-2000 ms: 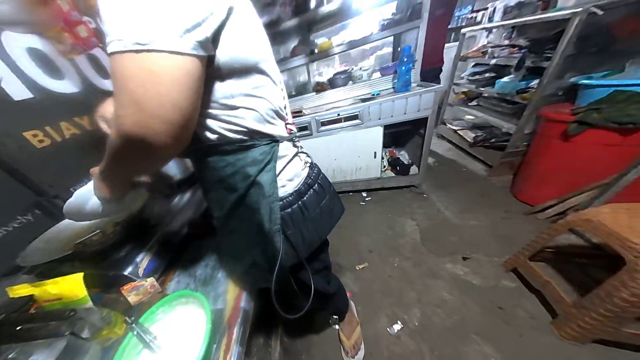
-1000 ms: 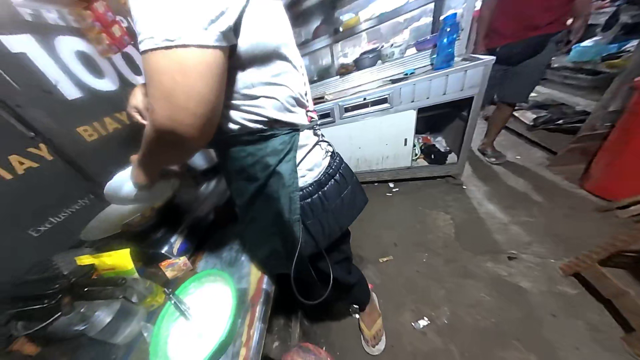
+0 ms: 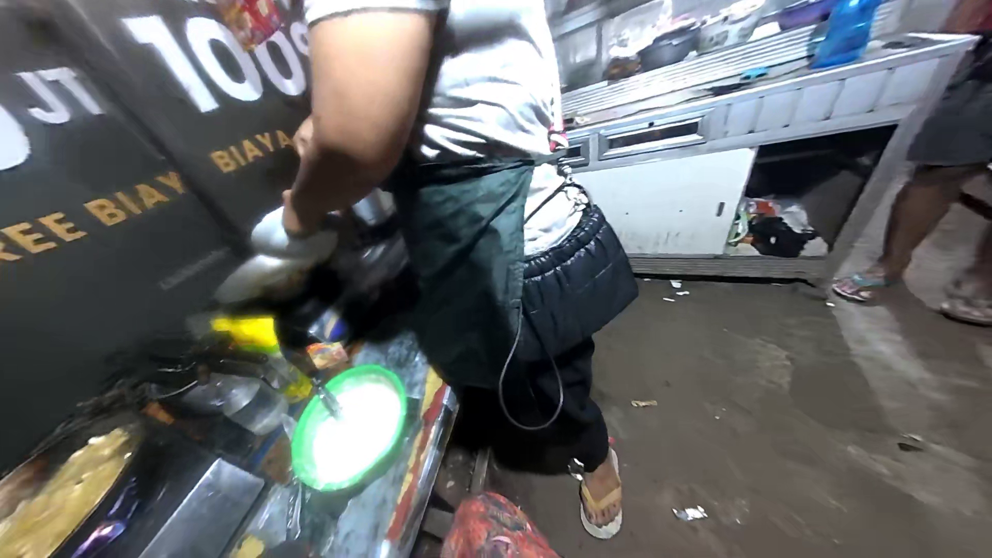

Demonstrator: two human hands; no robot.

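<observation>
Neither of my own hands shows in the head view. At the lower left a green-rimmed bowl (image 3: 298,449) holds something white and very bright, with a utensil (image 3: 327,399) leaning in it. A yellow packet (image 3: 246,332) and a small orange packet (image 3: 327,355) lie behind it. A clear plastic container (image 3: 249,403) is to its left. At the far left edge is a dark pan (image 3: 128,473) with yellowish food. Another person in a dark green apron (image 3: 469,263) stands beside the counter, one hand at a pale, blurred bowl (image 3: 291,236).
The counter's edge (image 3: 422,465) runs beside the apron wearer. A metal cabinet (image 3: 659,198) with a blue plastic jug (image 3: 847,32) stands behind. Another person's legs (image 3: 922,201) show at the right. A red patterned thing (image 3: 496,531) is at the bottom, and litter (image 3: 690,513) lies on the floor.
The view has swung left, bringing the pan into sight. The other person's legs at the right were absent two seconds ago. The apron wearer's hand remains near the pale bowl.
</observation>
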